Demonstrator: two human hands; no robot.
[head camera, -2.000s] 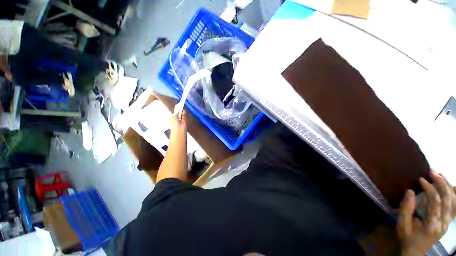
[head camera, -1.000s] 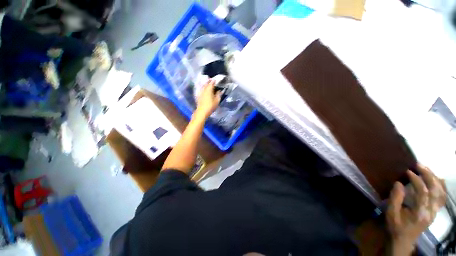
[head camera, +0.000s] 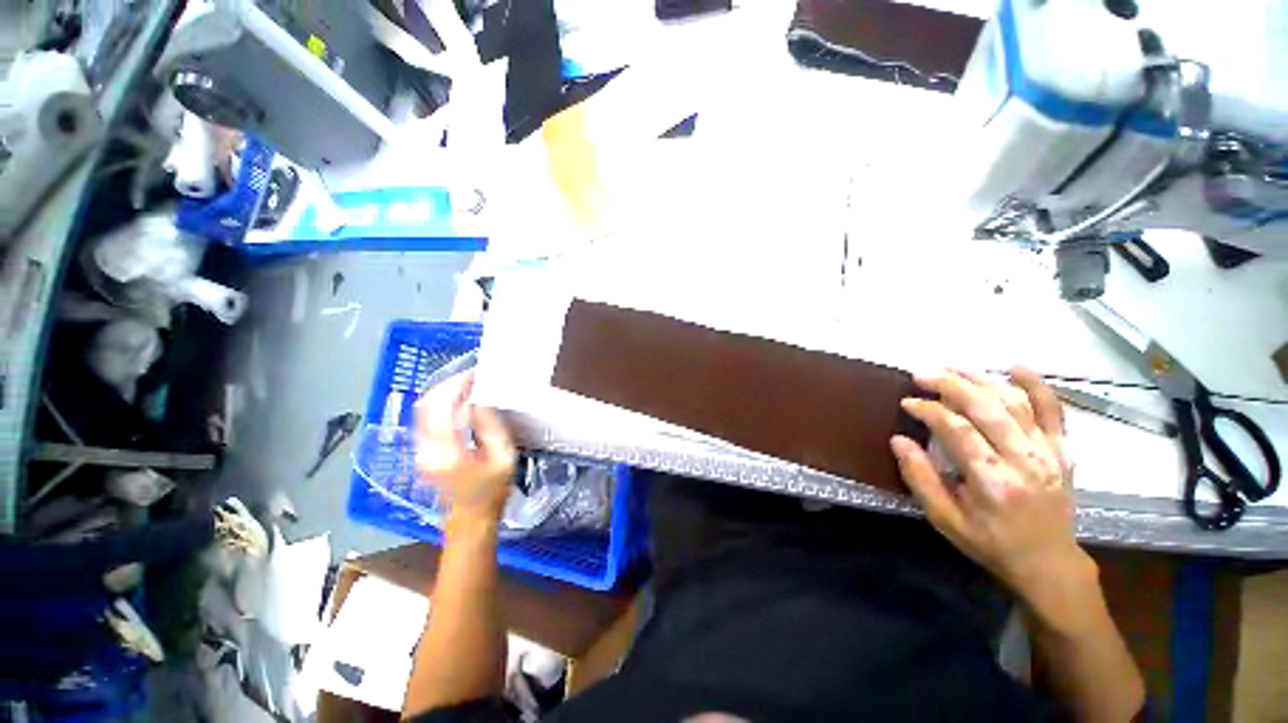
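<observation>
A dark brown fabric strip (head camera: 735, 384) lies flat along the front of the white table (head camera: 706, 226), with a white strip (head camera: 664, 428) showing under its front edge. My right hand (head camera: 989, 459) rests on the strip's right end, fingertips on the fabric, some fingers bent; whether it grips the strip is unclear. My left hand (head camera: 466, 445) is at the table's left front corner, above the blue basket (head camera: 565, 562), blurred, with its fingers apart and nothing visible in it.
White sewing machine (head camera: 1074, 113) at upper right; black-handled shears (head camera: 1215, 452) at the right front. A folded brown piece (head camera: 890, 40) and a tan card (head camera: 572, 163) lie further back. A measuring strip (head camera: 735, 470) runs along the front edge. A cardboard box (head camera: 572, 616) stands below.
My left hand has left the basket's inside, without the white strip it held, and come up to the table corner. The view has turned right. My right hand stays at the brown strip's end.
</observation>
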